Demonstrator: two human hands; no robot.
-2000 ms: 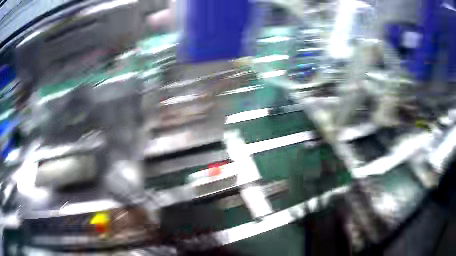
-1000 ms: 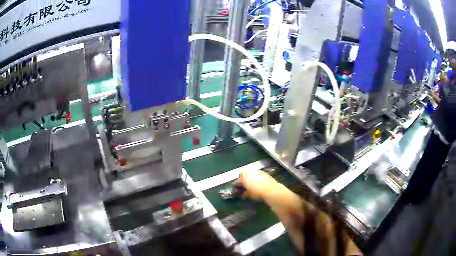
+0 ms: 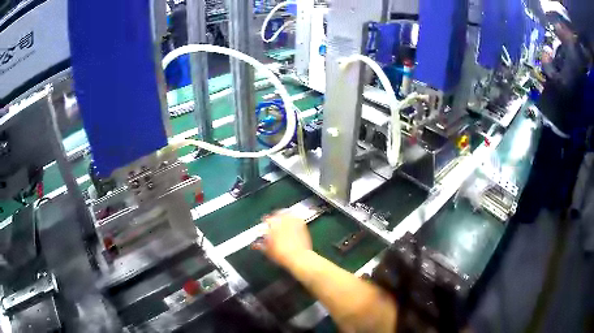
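Observation:
My right hand (image 3: 286,239) reaches in from the lower right, bare, over the green belt (image 3: 251,266) beside a pale rail. Its fingers are bent downward and blurred; whether they hold something cannot be told. A short grey-brown carrier strip (image 3: 350,242) lies on the belt to the right of the hand, not touching it. My left hand is not in view.
A machine side unit with a red push button (image 3: 191,287) stands at left under a blue panel (image 3: 118,78). A grey column (image 3: 342,104) with cream tubing rises behind. Stacked carriers (image 3: 498,200) lie at right. A person (image 3: 563,78) stands at far right.
The view was blurred, then sharpened and turned right, so the machines sit further left. My hand has come into view since the oldest frame. The carrier strip beside my forearm now shows clearly.

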